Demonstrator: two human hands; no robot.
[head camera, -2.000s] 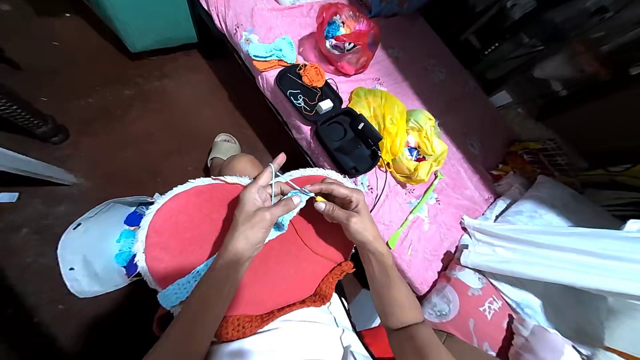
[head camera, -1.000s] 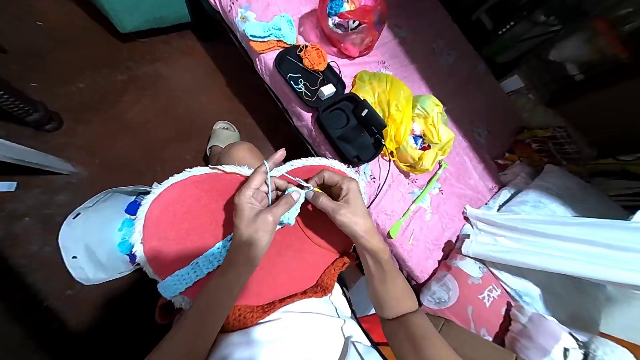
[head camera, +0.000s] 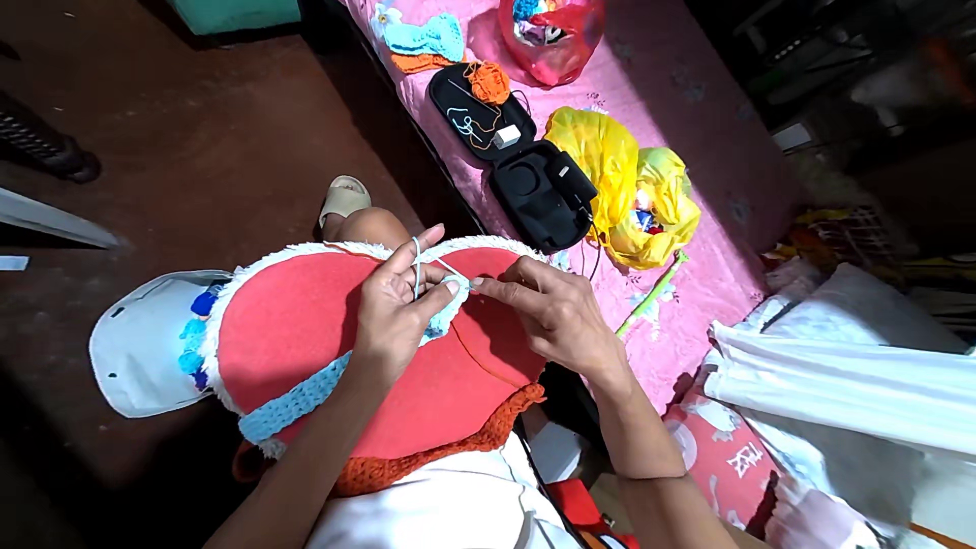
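Note:
My left hand (head camera: 400, 305) pinches the end of a light blue crocheted strip (head camera: 297, 404) between thumb and finger, with light blue yarn (head camera: 417, 267) looped around its raised index finger. At the same end, my right hand (head camera: 545, 309) has its fingertips at the stitches; whatever tool it holds is mostly hidden by the fingers. The strip runs down to the left, under my left forearm, over a red heart-shaped cushion (head camera: 282, 320) with white fringe on my lap. An orange crocheted piece (head camera: 435, 457) lies along the cushion's near edge.
On the pink bedsheet (head camera: 671, 84) lie an open black case (head camera: 534, 198) holding an orange yarn ball (head camera: 488, 82), yellow plastic bags (head camera: 595, 152), a red bag (head camera: 557, 53), folded crocheted pieces (head camera: 427, 38) and a green stick (head camera: 652, 296). A white bucket hat (head camera: 145, 343) is left of the cushion.
My right hand's fingers have shifted at the strip's end, and the tool that showed between the hands earlier is now mostly out of sight. My left hand keeps its pinch.

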